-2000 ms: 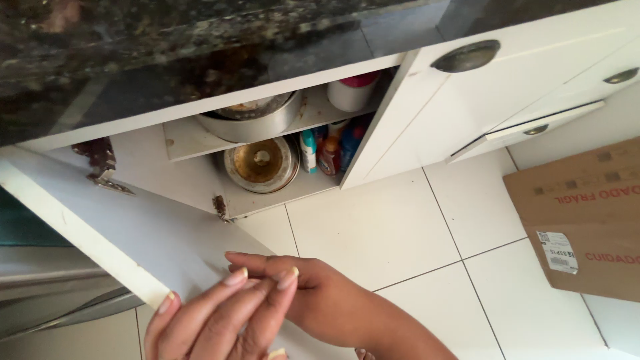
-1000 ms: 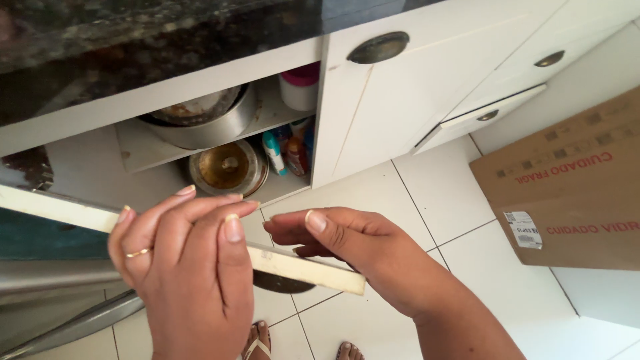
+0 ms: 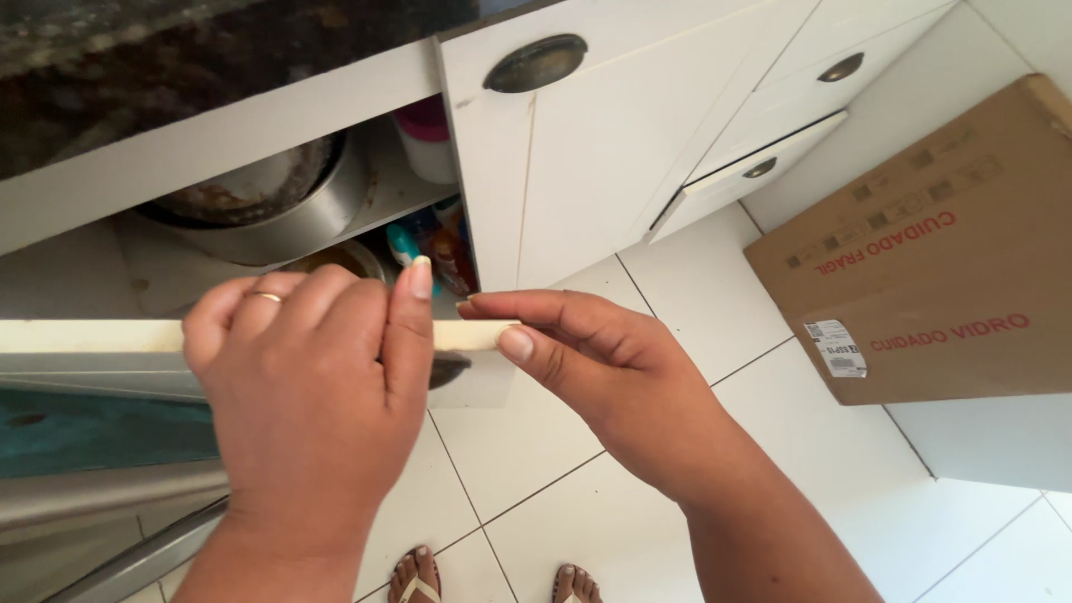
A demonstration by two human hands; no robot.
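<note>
A white cabinet door [image 3: 92, 337] stands open, its edge running across the left half of the view. My left hand [image 3: 314, 368], with a ring on one finger, is closed over the top of that edge. At the door's right corner my right hand [image 3: 586, 360] pinches the edge between thumb and fingers. A dark cup-shaped handle [image 3: 448, 369] shows on the door's outer face, partly behind my left hand. Inside the cabinet, a metal pot [image 3: 293, 218] sits on the shelf, and a white container with a pink lid [image 3: 427, 138] stands to its right.
Several bottles [image 3: 448, 255] stand low in the cabinet beside a partly hidden round pan. A dark stone countertop [image 3: 209, 67] lies above. White drawers [image 3: 758, 167], the lowest slightly pulled out, are to the right. A large cardboard box [image 3: 921, 276] leans at the far right above the tiled floor [image 3: 553, 519].
The door has swung closer to the cabinet. My left hand has closed over its edge, and my right hand, apart from the edge a second ago, now grips its corner. The view has moved nearer.
</note>
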